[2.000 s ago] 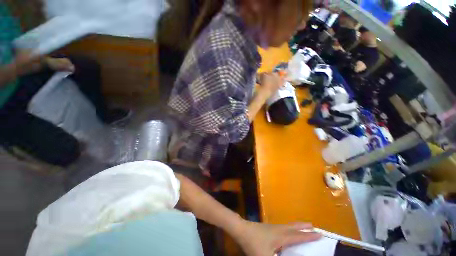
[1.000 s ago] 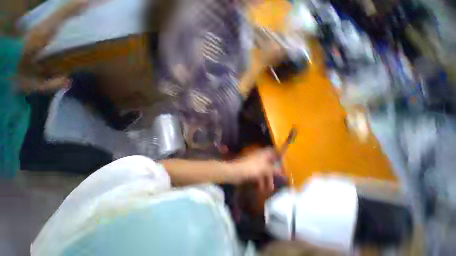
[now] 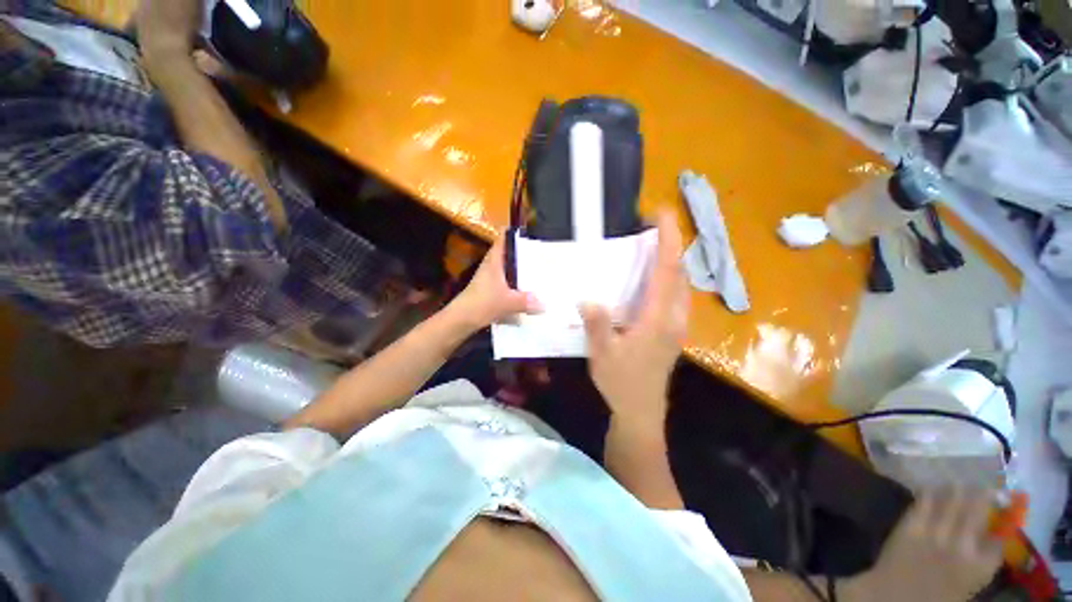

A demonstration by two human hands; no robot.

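Note:
A security camera with a white body (image 3: 564,286) and a black rounded head (image 3: 611,176) is held over the bench's near edge, head pointing away from me. A flat white antenna (image 3: 585,176) lies along the head. My left hand (image 3: 500,288) holds the body's left side. My right hand (image 3: 641,329) holds its right side, thumb on the white face. A folded pale grey cloth (image 3: 712,241) lies on the orange bench to the right.
A solvent bottle (image 3: 870,206), white cotton wad (image 3: 803,231) and black brushes (image 3: 932,245) are at the right. Another white camera (image 3: 940,412) and a person's hand (image 3: 940,535) with an orange tool (image 3: 1011,517) are lower right. A neighbour in plaid (image 3: 82,212) holds a camera (image 3: 265,45) at upper left.
The view has swung to the right and down onto the bench. The camera is now upright between both my hands; earlier my left hand was beside it and my right hand was out of view.

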